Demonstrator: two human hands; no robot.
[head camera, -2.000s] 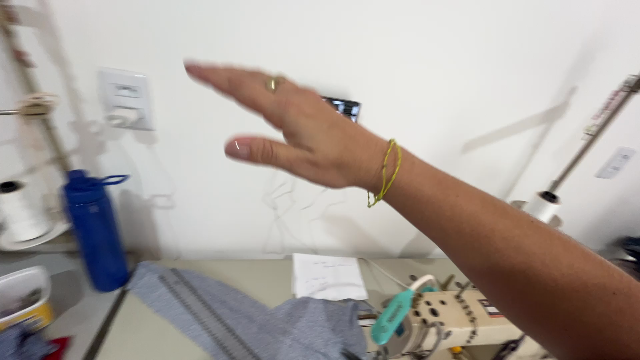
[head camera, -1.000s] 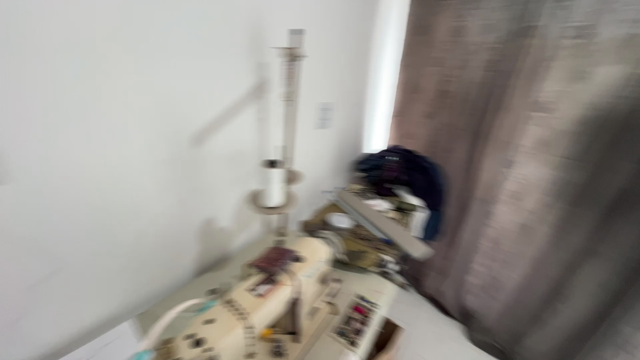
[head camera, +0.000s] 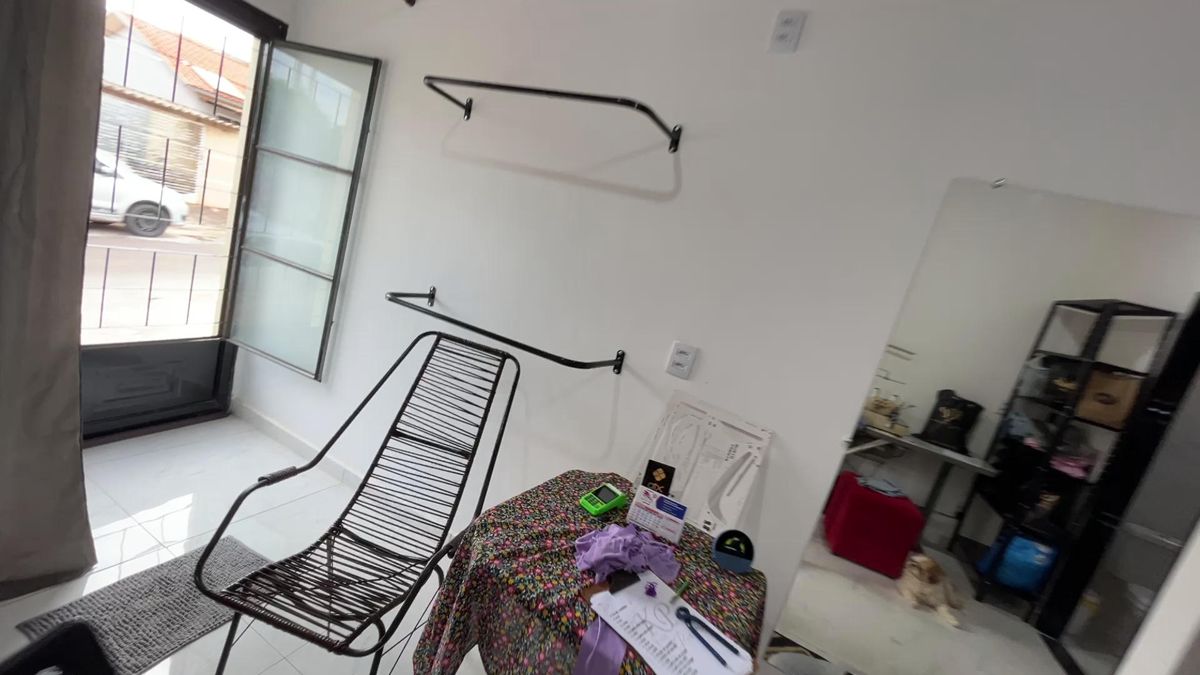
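Neither my left hand nor my right hand shows in the head view now. A small table wears a floral tablecloth (head camera: 525, 553). On it lie a bunched purple cloth (head camera: 623, 551), a green card reader (head camera: 602, 499), a sheet of paper with writing (head camera: 670, 628) and a dark-handled tool (head camera: 708, 636), its kind unclear. A small desk calendar (head camera: 656, 513) and a round dark object (head camera: 733, 551) stand toward the back. White pattern-making templates (head camera: 703, 455) lean on the wall behind.
A black corded chair (head camera: 412, 469) stands left of the table, by a grey mat (head camera: 155, 600). Black rails (head camera: 553, 92) are fixed to the wall. An open glazed door panel (head camera: 305, 206) is at left. A mirror (head camera: 937, 281) at right reflects shelves and a dog.
The view has swung far, from the sewing machine and past a curtain to the chair and cloth-covered table. The raised hand with the yellow bracelet, seen two seconds ago, is out of view.
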